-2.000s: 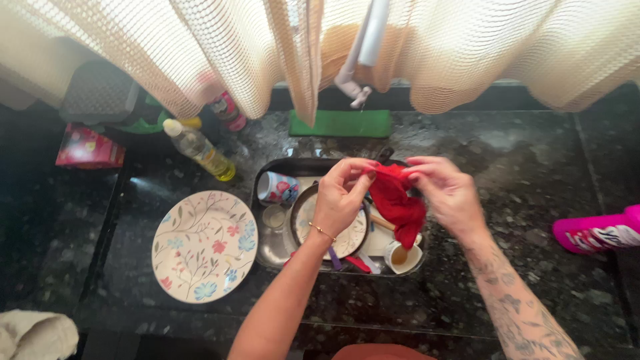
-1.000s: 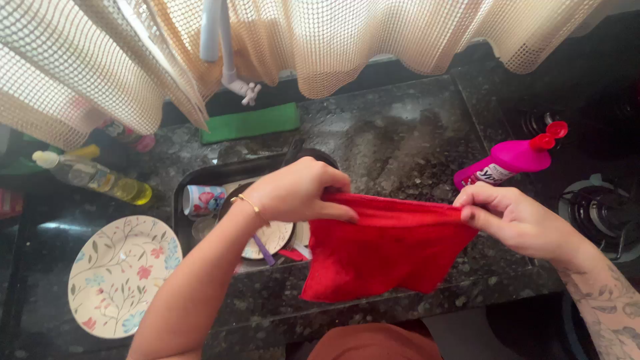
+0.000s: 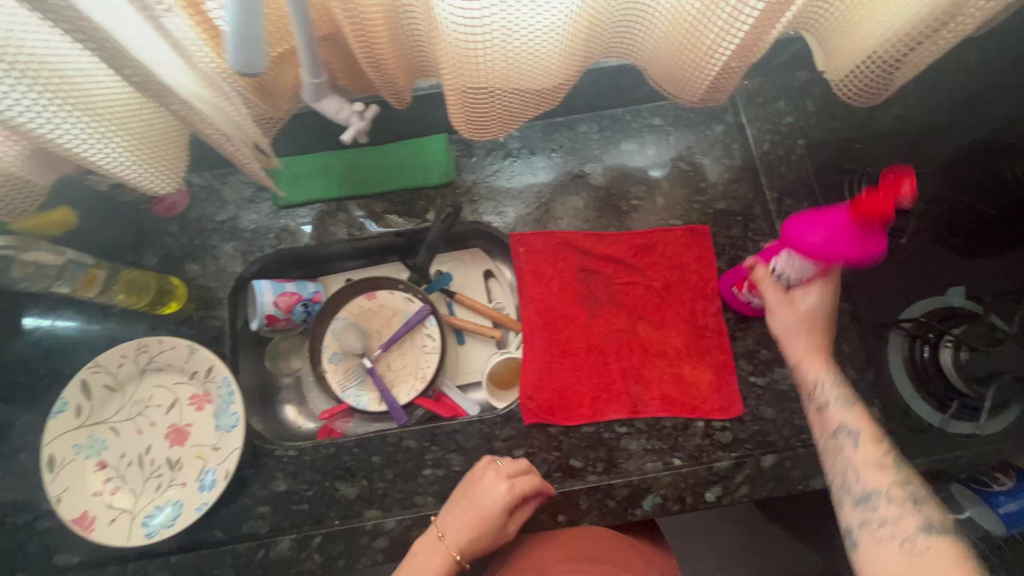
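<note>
My right hand [image 3: 796, 304] is closed around a magenta plastic bottle [image 3: 828, 236] with a red cap, which it holds tilted at the right of the cloth. A square red cloth [image 3: 628, 324] lies flat on the dark stone counter, against the sink's right edge. My left hand [image 3: 496, 500], loosely curled with nothing seen in it, rests near the counter's front edge, below the cloth. The sink [image 3: 280, 428] holds a pan [image 3: 318, 320] with a floral plate [image 3: 400, 320] in it, purple-handled cutlery [image 3: 386, 392], a patterned cup [image 3: 286, 304] and a white cup [image 3: 502, 376].
A large floral plate [image 3: 144, 444] lies left of the sink, with a bottle of yellow liquid [image 3: 136, 288] behind it. Behind the sink are a green folded cloth [image 3: 368, 170] and a tap [image 3: 340, 108] under mesh curtains [image 3: 512, 64]. A stove burner [image 3: 956, 360] is at the right.
The red cloth, held between both hands earlier, now lies spread on the counter. My right hand has taken hold of the magenta bottle, and my left hand has moved down toward the counter's front.
</note>
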